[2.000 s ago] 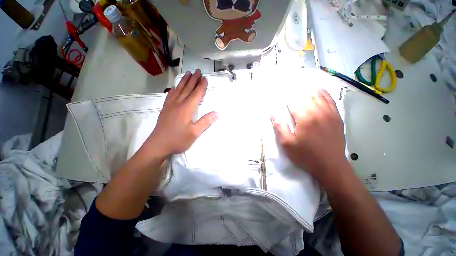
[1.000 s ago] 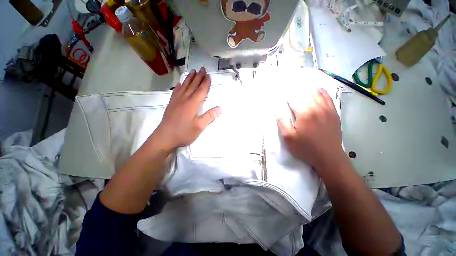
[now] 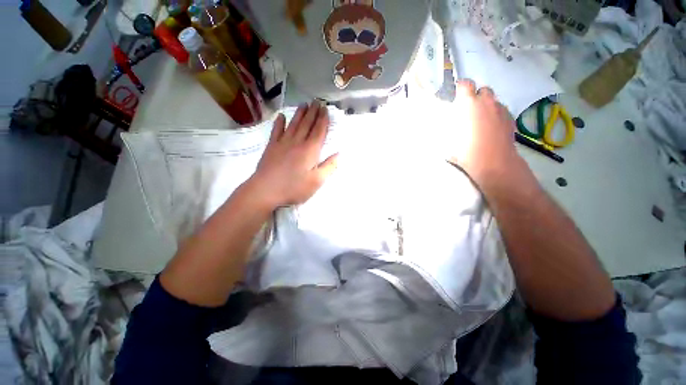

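Observation:
A white garment [image 3: 331, 241] with dark topstitching lies across the sewing table under the machine head [image 3: 293, 53], which bears a rabbit-hood sticker. Its middle is washed out by lamp glare. My left hand [image 3: 295, 159] lies flat on the garment left of the glare, fingers spread towards the machine. My right hand [image 3: 485, 135] lies on the garment at the right of the glare, near the machine's right side; its fingertips are partly washed out. The needle and clamp are hidden by glare. The garment's lower part hangs over the front edge.
Bottles [image 3: 218, 79] stand at the back left. Yellow-and-green snips [image 3: 556, 124] and a black stick [image 3: 540, 147] lie right of my right hand. A tan oil can [image 3: 608, 79], papers [image 3: 500, 71] and a grey control box [image 3: 572, 11] are at the back right. Heaped white garments [image 3: 53, 293] flank the table.
My right hand has moved forward, away from me, with its part of the garment shifting along. My left hand stays on the cloth, slightly further right. The view has shifted a little.

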